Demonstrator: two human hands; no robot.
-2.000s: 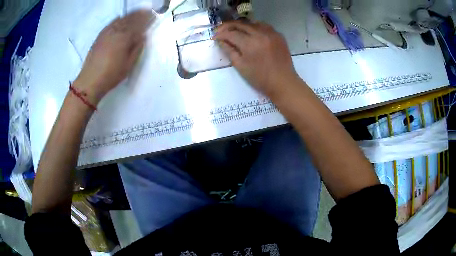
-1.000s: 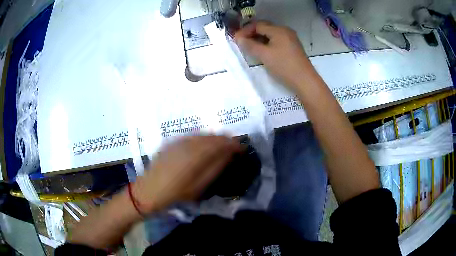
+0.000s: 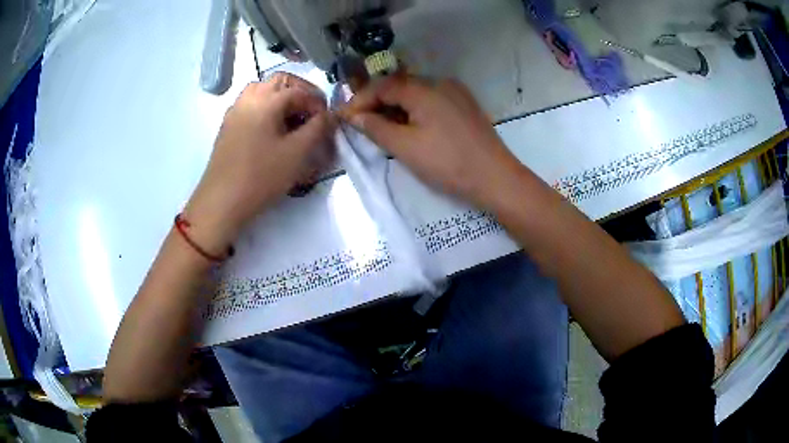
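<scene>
A white fabric strip [image 3: 381,208] runs from my fingertips near the needle area across the table to its front edge, where its end hangs slightly over. My left hand [image 3: 275,143] pinches the strip's upper end from the left. My right hand [image 3: 424,130] pinches it from the right, fingertips almost touching the left ones. The sewing machine head [image 3: 303,26] stands just above my hands, with a cream ribbed knob [image 3: 381,62] beside the dark metal parts. My fingers hide the presser foot and needle.
A pale grey rounded bar [image 3: 218,48] is left of the machine head. A purple bundle [image 3: 597,69] and a white-handled tool [image 3: 662,62] lie at right. A printed ruler [image 3: 606,173] runs along the front. White strips [image 3: 30,260] hang at left; a yellow wire basket [image 3: 735,285] is at right.
My left hand has moved from the front edge up to the needle area and taken hold of the strip there. The strip is drawn up, with less hanging over the edge. The view has shifted.
</scene>
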